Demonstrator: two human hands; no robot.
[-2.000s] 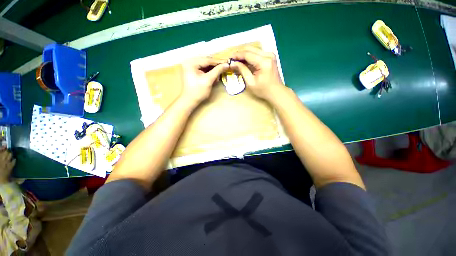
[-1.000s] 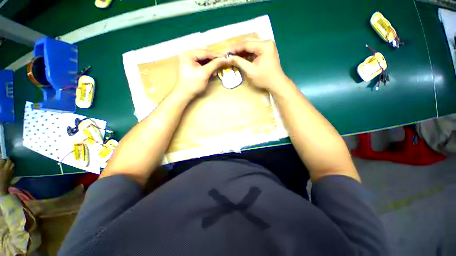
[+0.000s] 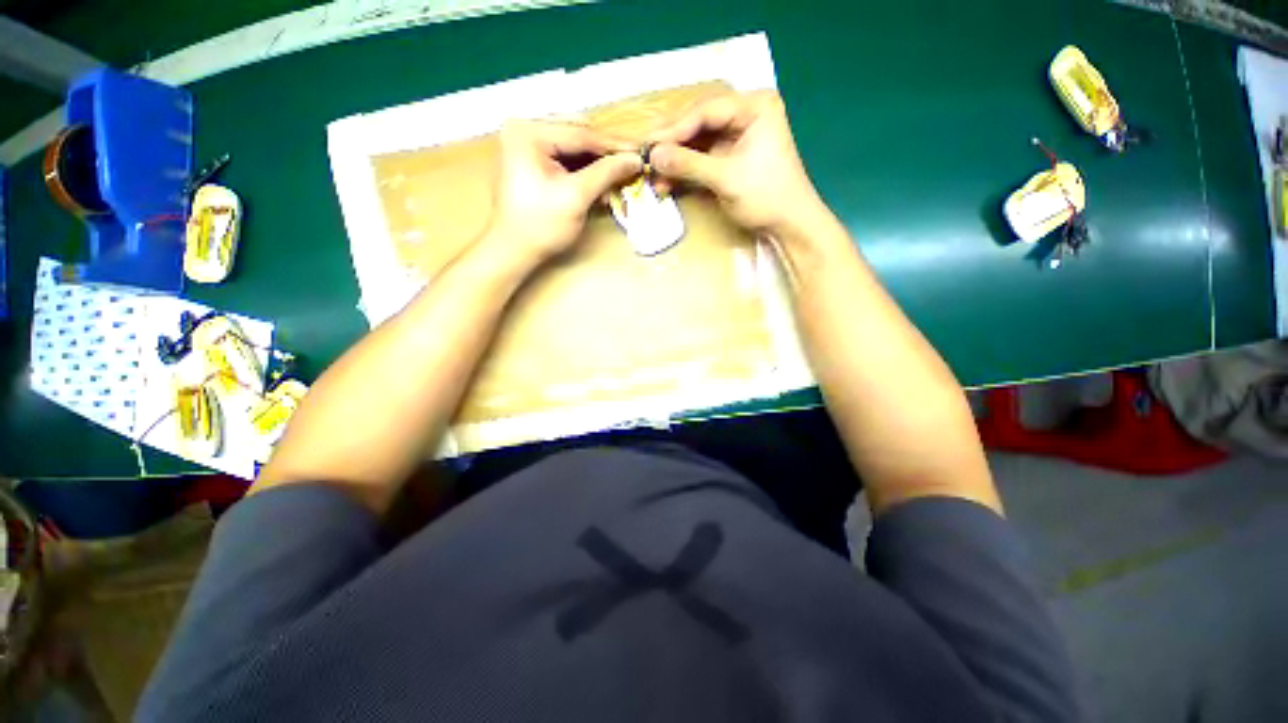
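Note:
A white-and-yellow wired unit is at the upper middle of the tan mat, its wire end pointing away from me. My left hand and my right hand meet at that end. The thumbs and fingertips of both hands pinch the thin dark leads, nearly touching each other. The rounded white end of the unit sticks out below the fingertips. The exact part between the fingertips is too small to tell.
A blue tape dispenser with an amber roll stands left. A unit lies beside it; several lie on the dotted sheet. Two units lie right of the mat. A red stool is below right.
The view has shifted, so the mat and dispenser sit further left and higher. Both hands stay at the unit's wire end; the white end shows more plainly and the dark leads now show between the fingertips.

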